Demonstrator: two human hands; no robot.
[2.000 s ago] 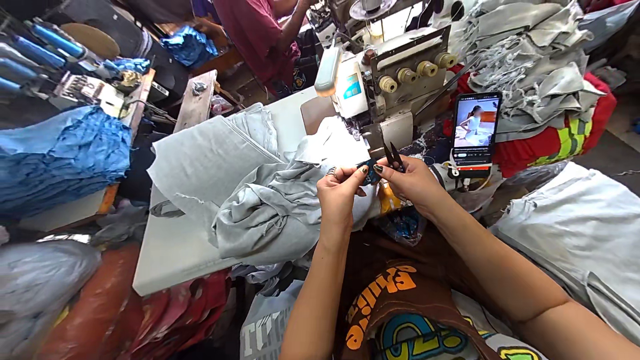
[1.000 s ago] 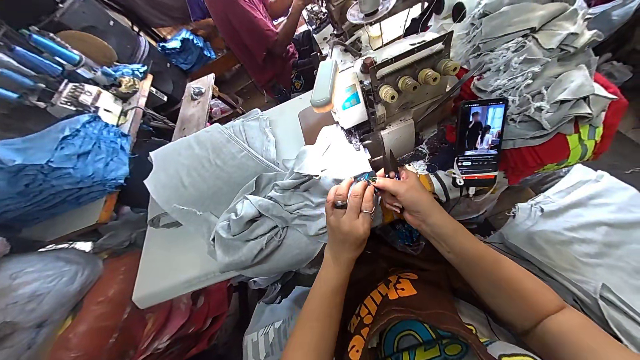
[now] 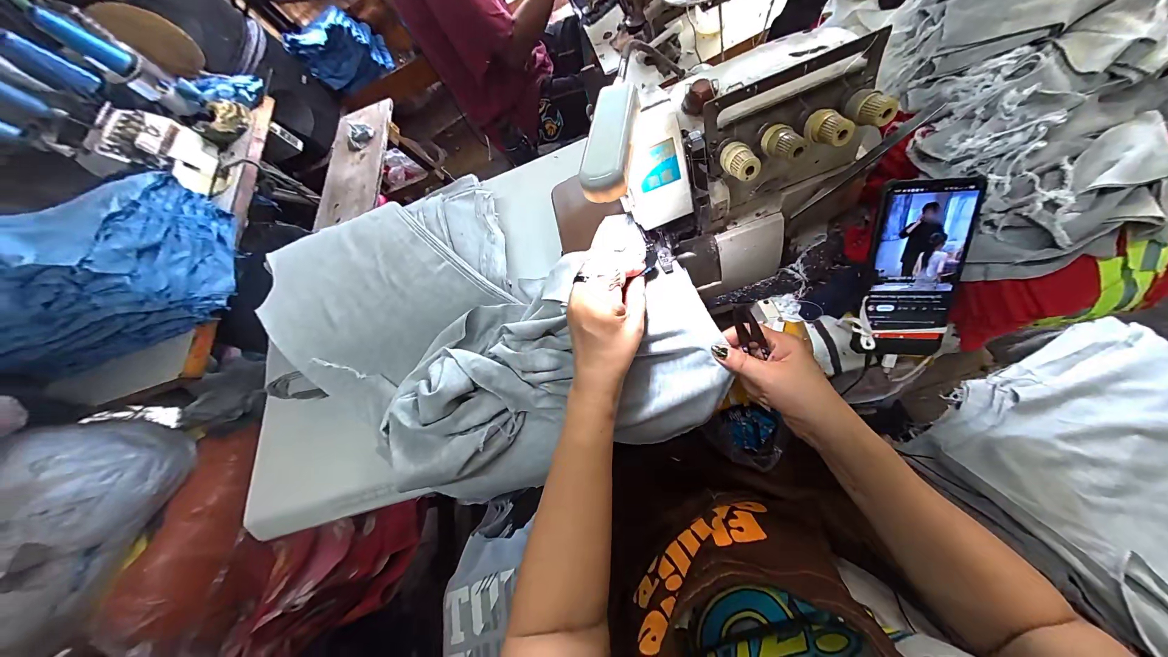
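Light grey fabric (image 3: 511, 383) lies bunched over the white table of an overlock sewing machine (image 3: 776, 137), its upper edge close to the presser foot (image 3: 664, 251). My left hand (image 3: 607, 319) pinches that fabric just below the lit needle area; a small dark piece shows at its fingertips. My right hand (image 3: 766, 365) is at the fabric's right edge, holding dark thread snips (image 3: 750, 330) between fingers and palm. Whether its fingertips also grip the cloth, I cannot tell. The machine's lamp (image 3: 610, 141) hangs above my left hand.
A phone (image 3: 922, 265) playing a video stands right of the machine. Grey fabric piles (image 3: 1077, 438) lie at the right, blue fabric (image 3: 109, 265) at the left. Plastic bags (image 3: 82, 511) are at lower left. A person in a maroon shirt (image 3: 474, 64) is beyond the table.
My hands were close together over a small dark blue piece; they are now apart, the left up by the needle area and the right lower at the cloth's edge. Grey cloth now spans between them.
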